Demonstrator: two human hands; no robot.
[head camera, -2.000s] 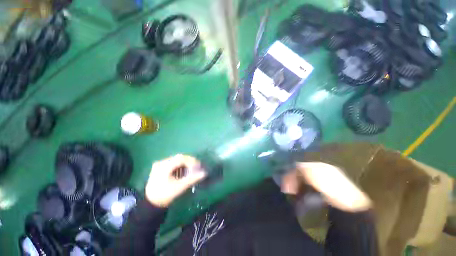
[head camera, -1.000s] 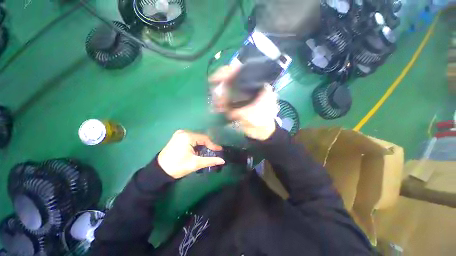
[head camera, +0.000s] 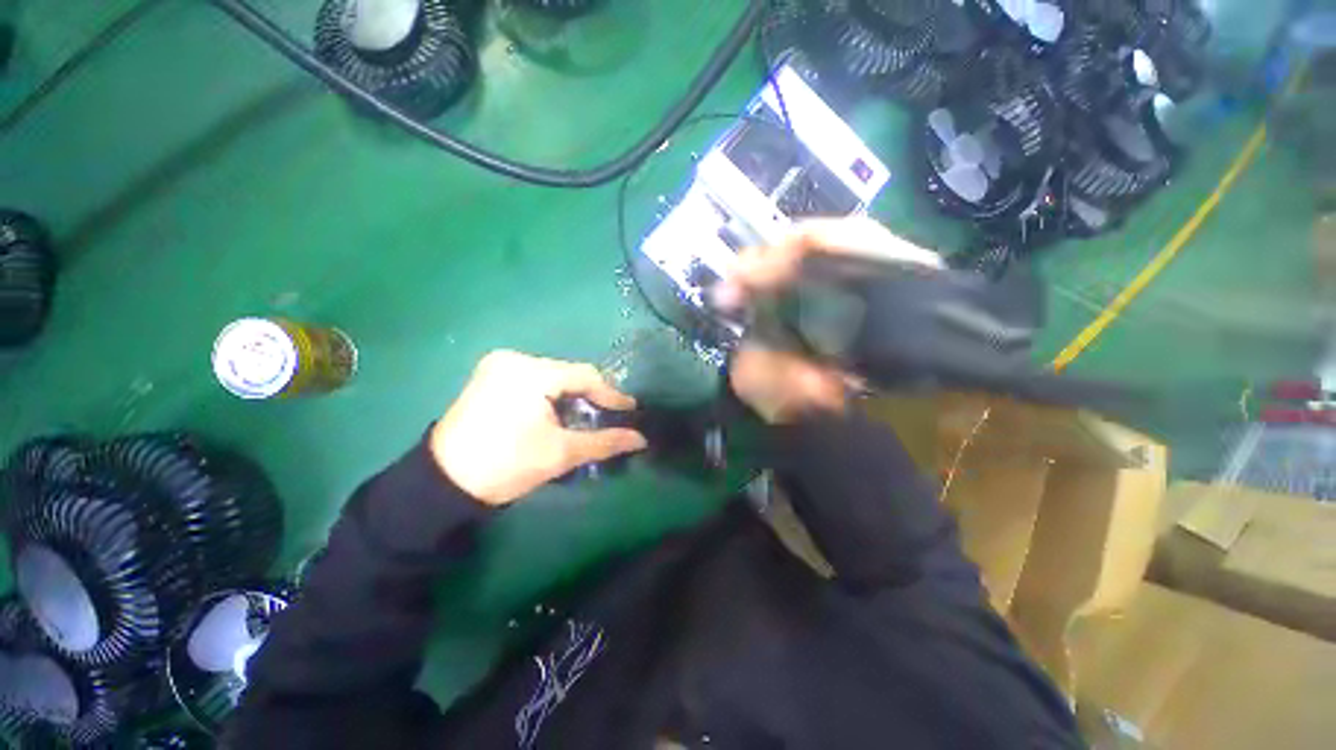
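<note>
My left hand (head camera: 525, 428) pinches a small black fan part (head camera: 667, 437) between thumb and fingers, low in front of my body; much of the part is hidden or dark against the sleeve. My right hand (head camera: 799, 315) is wrapped around the power screwdriver (head camera: 938, 320), a thick black cylinder, blurred, pointing left toward the screw feeder. The screw feeder (head camera: 837, 142), a white-topped box with a dark window, lies just beyond my right hand. The screwdriver's tip cannot be made out.
Piles of black fans stand at the upper right (head camera: 967, 147) and lower left (head camera: 125, 513). A yellow can (head camera: 286, 359) stands at the left. A black hose (head camera: 557, 177) curves across the top of the green surface. An open carton (head camera: 1114, 535) is at the right. Tiny specks lie near the feeder.
The screwdriver has swung from upright toward the camera to lying rightward in my right hand. The hose has shifted lower in view. My left hand still holds the part.
</note>
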